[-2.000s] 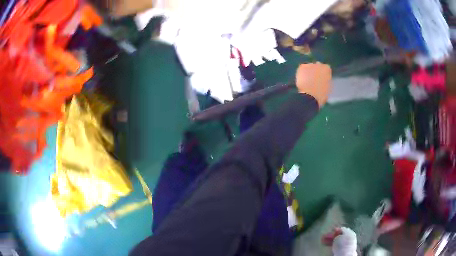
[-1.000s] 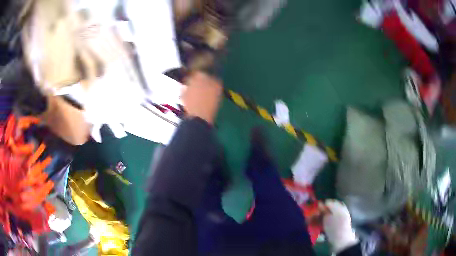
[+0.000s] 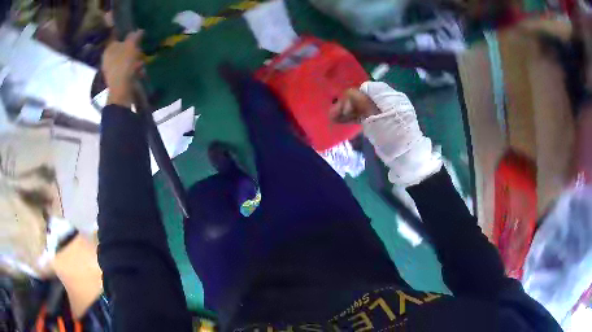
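Observation:
My left hand (image 3: 123, 68), bare, is closed around the dark rail (image 3: 159, 139) of the scrap cart, at the upper left. White sheets (image 3: 172, 130) and scrap cardboard (image 3: 74, 152) lie on the cart beside the rail. My right hand (image 3: 386, 126) wears a white glove with bare fingertips showing. Its fingers are curled in front of a red boxy stool or basket (image 3: 324, 78); whether they touch or hold anything is unclear. The picture is blurred.
Yellow-and-black tape (image 3: 214, 21) crosses the green floor at the top. White scraps (image 3: 272, 26) lie near it. Brown cardboard boxes (image 3: 535, 97), a red bundle (image 3: 515, 214) and a clear plastic bag (image 3: 565, 237) stand at the right. My legs are in the middle.
The view has turned and shifted; the cart rail and my left hand now show further left. The red item and my gloved right hand show higher up. The yellow sack has left view.

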